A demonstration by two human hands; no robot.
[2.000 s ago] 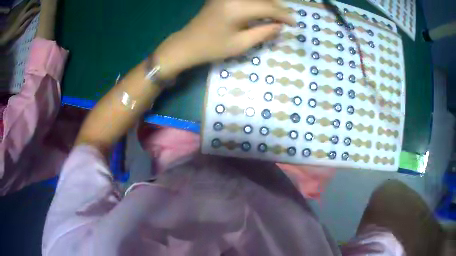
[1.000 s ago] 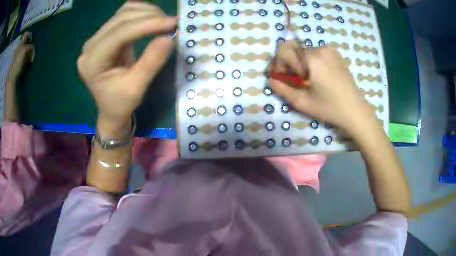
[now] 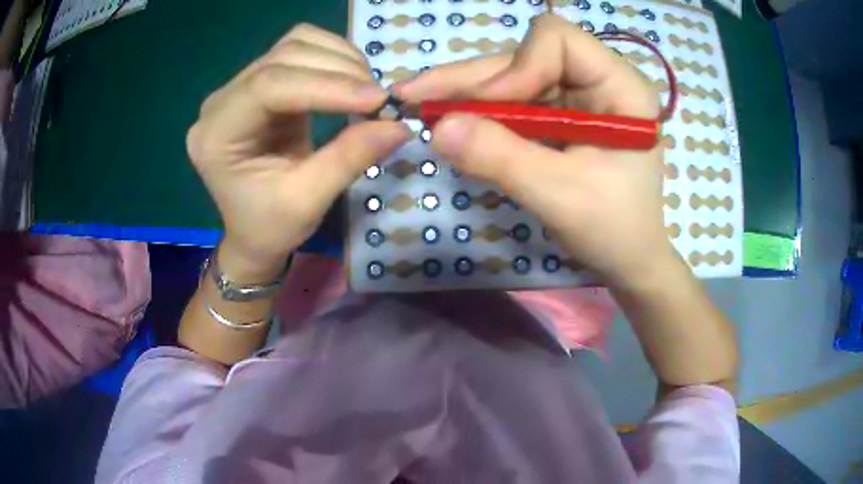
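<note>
My left hand pinches a small round part between thumb and forefinger, above the left part of the white parts tray. My right hand holds the red pen tool, its narrow tip pointing left and at or very near the small part; actual contact is hard to tell. A thin dark-red lead loops from the back of the tool over the tray. The tray carries rows of silver-rimmed discs on tan linked-circle shapes; some shapes at the right have no discs. My right hand hides the tray's middle.
The tray lies on a dark-green mat with blue edge tape. A light-green label is at the right corner. Another white tray is at the far left. A person's pink sleeve shows at the left edge.
My right hand came into view and then moved left with the red tool to meet my left hand. My left hand left the tray's far rows and now holds a part beside the tool tip.
</note>
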